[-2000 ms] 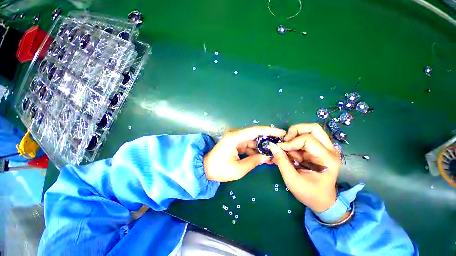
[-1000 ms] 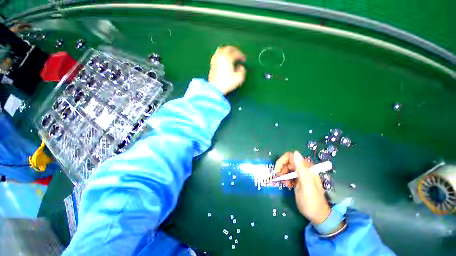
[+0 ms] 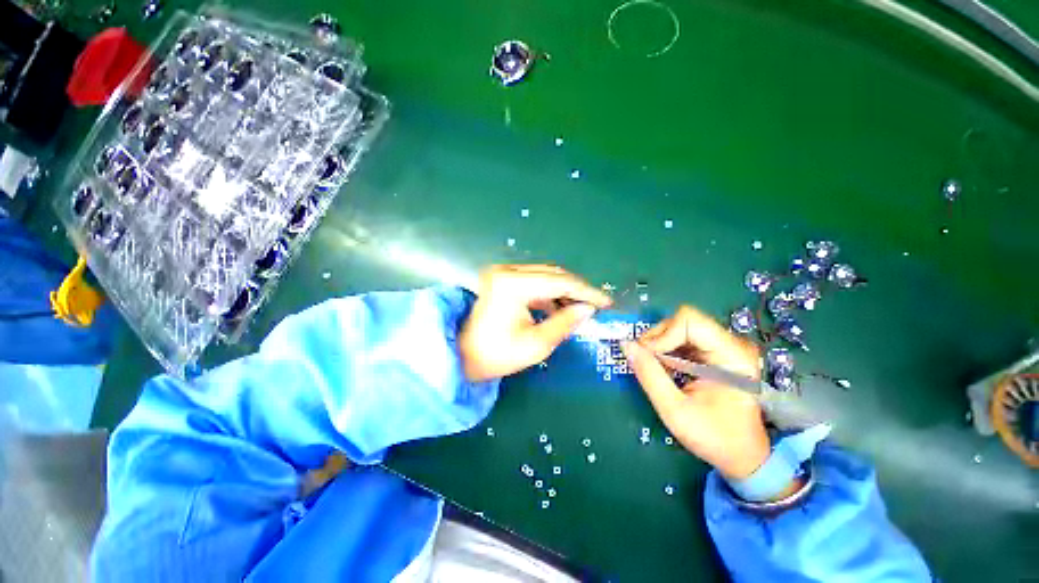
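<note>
My left hand [image 3: 518,325] is at the centre, its thumb and forefinger closed together at the upper left of the pad sheet; a small thing with a thin lead shows at the fingertips, too small to name. My right hand [image 3: 712,393] holds the tweezers [image 3: 701,368] like a pen, their tip over the pad sheet. The pad sheet [image 3: 615,351] shows a grid of small white squares between my hands, with glare on its upper part. A round unit [image 3: 512,62] lies alone on the green mat beyond my hands.
A clear blister tray [image 3: 171,245] with round units stands at left, a red container [image 3: 105,66] and a yellow item [image 3: 75,294] beside it. Small round modules [image 3: 780,304] cluster right of my hands. Loose pads [image 3: 545,469] are scattered nearer. A ribbed orange coil [image 3: 1017,416] is far right.
My left hand has come back from the far part of the mat to the pad sheet. A round unit now lies there. My right hand still holds the tweezers at the sheet.
</note>
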